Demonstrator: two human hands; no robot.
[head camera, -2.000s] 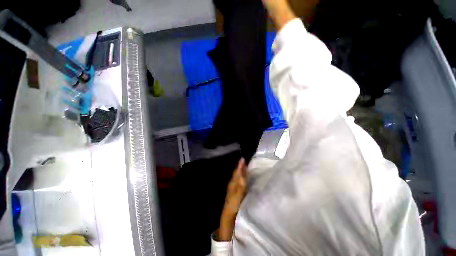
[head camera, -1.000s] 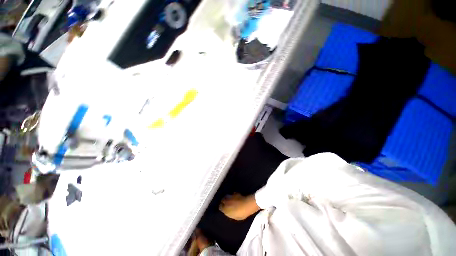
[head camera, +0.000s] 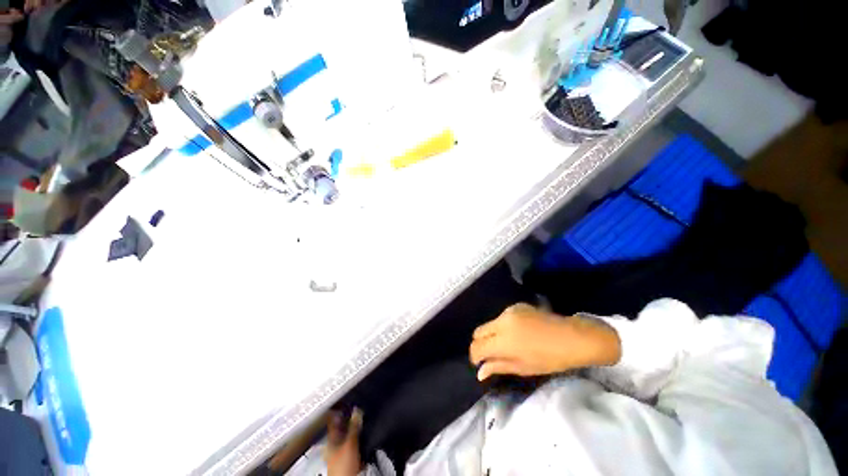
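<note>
Black fabric (head camera: 418, 395) lies in my lap below the table's front edge. My right hand (head camera: 535, 344) is over it with curled fingers, black cloth showing under the fingers and palm. My left hand (head camera: 344, 444) is at the bottom edge, partly cut off and dark, beside the same fabric; its grip is unclear. The sewing machine's presser foot and needle area (head camera: 321, 186) stands over the white table (head camera: 232, 344), away from both hands. Small dark labels (head camera: 130, 240) lie left of the needle.
A yellow tape strip (head camera: 424, 149) is right of the needle. A clear tub (head camera: 581, 116) holds dark pieces. The ruler edge (head camera: 521, 218) runs along the table front. More black fabric (head camera: 744, 246) lies on blue material (head camera: 642, 214) at right. A blue sticker (head camera: 63, 390) is at left.
My view has swung back over the table. My right arm, earlier stretched out along the hanging black fabric, is now drawn in at my lap. Both hands are near the table's front edge.
</note>
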